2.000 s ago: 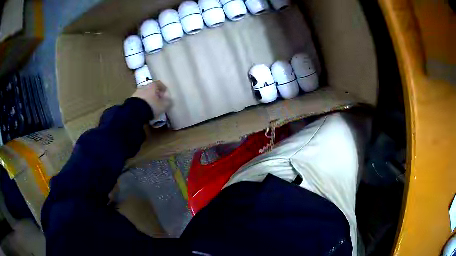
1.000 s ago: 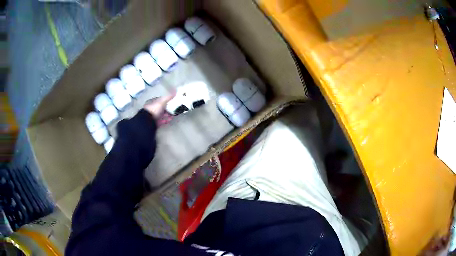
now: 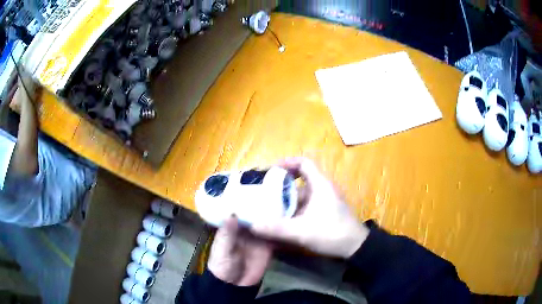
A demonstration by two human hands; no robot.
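Note:
A white camera body (image 3: 261, 199) is held over the front edge of the table, its rounded head with a black patch to the left and its open dark end to the right. My right hand (image 3: 321, 214) is closed around the open end. My left hand (image 3: 238, 252) is under the body, with a fingertip against its lower side; how firmly it grips is blurred. A single lamp base (image 3: 259, 22) with a short lead lies at the back of the orange table (image 3: 285, 107). An open carton of lamp bases (image 3: 136, 65) is at the upper left.
A white paper sheet (image 3: 378, 98) lies on the table. Finished cameras (image 3: 496, 122) stand in a row at far right beside a clear plastic bag (image 3: 493, 62). A carton with rows of camera bodies (image 3: 145, 250) is below the table edge. Another person's arm (image 3: 27, 130) is at left.
The view has turned from the carton up to the table. The camera body is out of the carton and over the table edge. My right hand has come into view on it.

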